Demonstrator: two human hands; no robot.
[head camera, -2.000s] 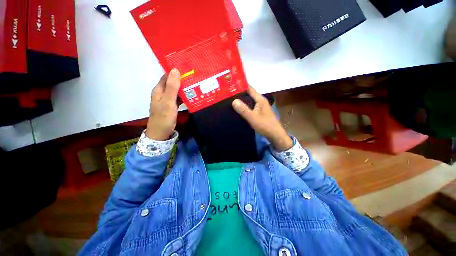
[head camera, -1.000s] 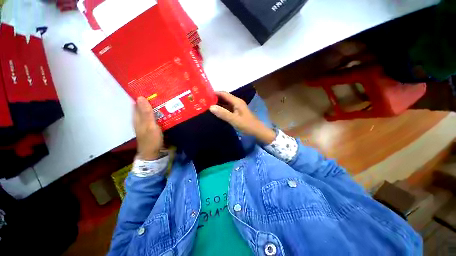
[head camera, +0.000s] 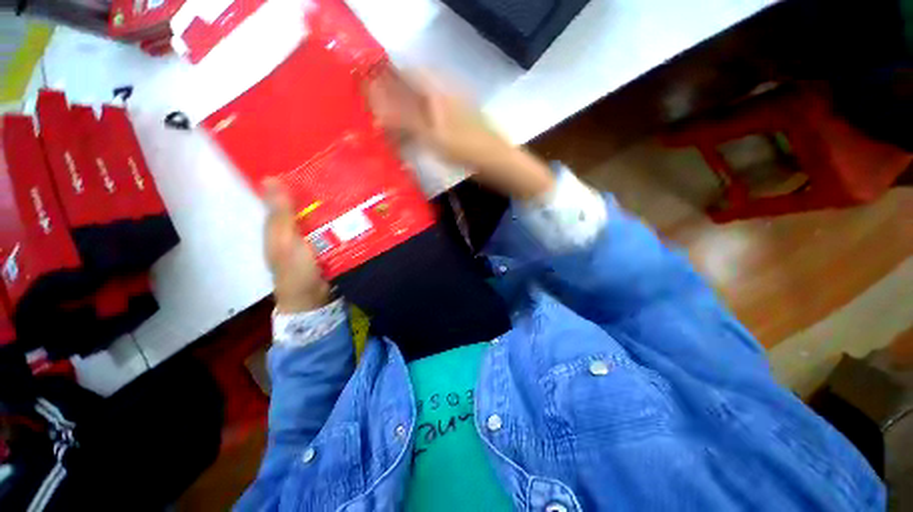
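Observation:
A red box sleeve (head camera: 300, 150) is tilted in front of me, its barcode side up and its far end open with white inside. A black inner box (head camera: 425, 295) shows out of its near end, over my lap against my shirt. My left hand (head camera: 290, 250) holds the left edge of the sleeve near its lower end. My right hand (head camera: 430, 115) is blurred at the sleeve's upper right side; whether it grips the sleeve is unclear.
Sleeved boxes (head camera: 105, 185) stand in a row at the left. Small black clip-like items (head camera: 177, 120) lie beside them. A black box (head camera: 521, 25) lies at the top. Red stool (head camera: 791, 150) at right. A dark sleeve with white stripes (head camera: 60, 450) shows at lower left.
My right hand has moved from the sleeve's lower right corner up along its right side. The view has shifted, showing more of the left row and less of the black box at the top.

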